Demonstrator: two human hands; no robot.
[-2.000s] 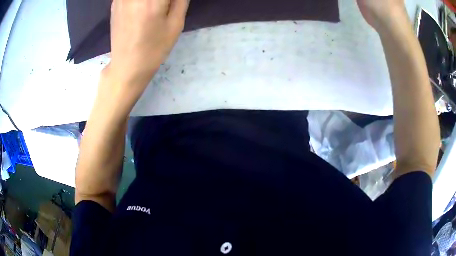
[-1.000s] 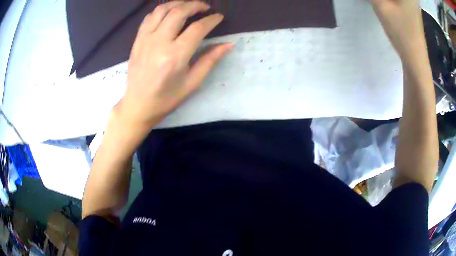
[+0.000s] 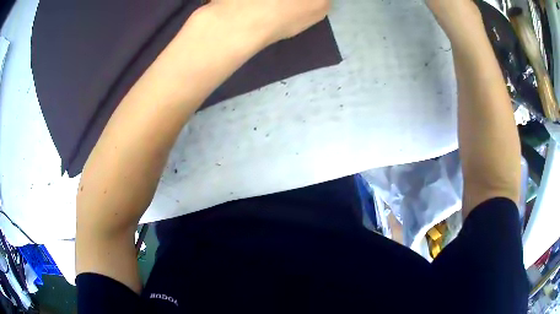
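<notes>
A large dark brown panel (image 3: 92, 67) lies on the white tabletop (image 3: 295, 129), running out of the top of the picture. Its lower edge ends in a corner at the upper middle. My left hand (image 3: 295, 15) is over the panel near that corner, cut off by the top edge; its fingertips cannot be made out. My right arm reaches up on the right, and my right hand (image 3: 451, 5) is mostly cut off by the top edge; its fingers are out of the picture.
A wooden-handled tool (image 3: 535, 58) and dark shiny items (image 3: 500, 40) lie at the far right. Below right of the table are a white plastic bag (image 3: 414, 190) and yellow scraps (image 3: 436, 238). A blue crate (image 3: 38, 259) is below left. Dark specks dot the tabletop.
The view has turned, and the panel shows lower and further left. My left hand has moved right along the panel towards its corner. More of the wooden-handled tool shows.
</notes>
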